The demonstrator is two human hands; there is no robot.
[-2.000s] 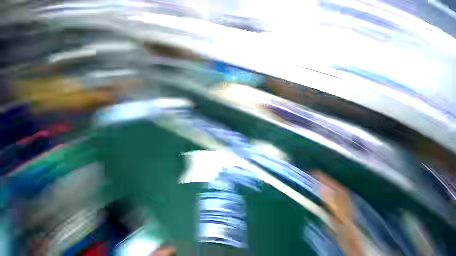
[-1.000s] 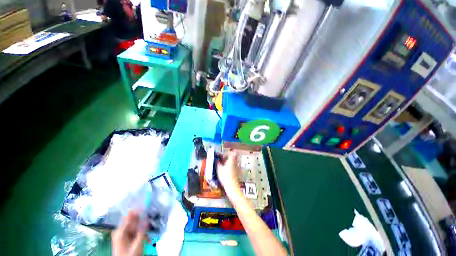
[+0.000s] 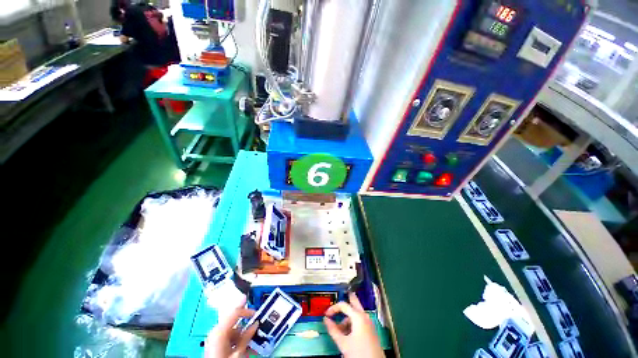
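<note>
My left hand (image 3: 232,337) holds a small rounded panel (image 3: 275,323) with a pale edge and dark pattern, in front of the press. My right hand (image 3: 352,328) is beside it to the right, at the press's front strip, fingers curled with a gap between them and nothing visible in them. One panel (image 3: 275,231) leans upright in the orange-brown fixture (image 3: 273,266) on the press base plate (image 3: 322,227). Another panel (image 3: 211,266) lies on the turquoise table (image 3: 190,308), left of the press.
The blue press head (image 3: 318,173) is above the base plate. A blue control panel (image 3: 483,91) stands behind right. A conveyor (image 3: 521,220) with several panels runs at right, near a white cloth (image 3: 493,305). A box of clear film (image 3: 157,255) is on the left floor. A person (image 3: 147,31) is at far left.
The view has shifted. My right hand has left the fixture and come back to the press's front. My left hand has moved right from beside the film box and now shows a panel.
</note>
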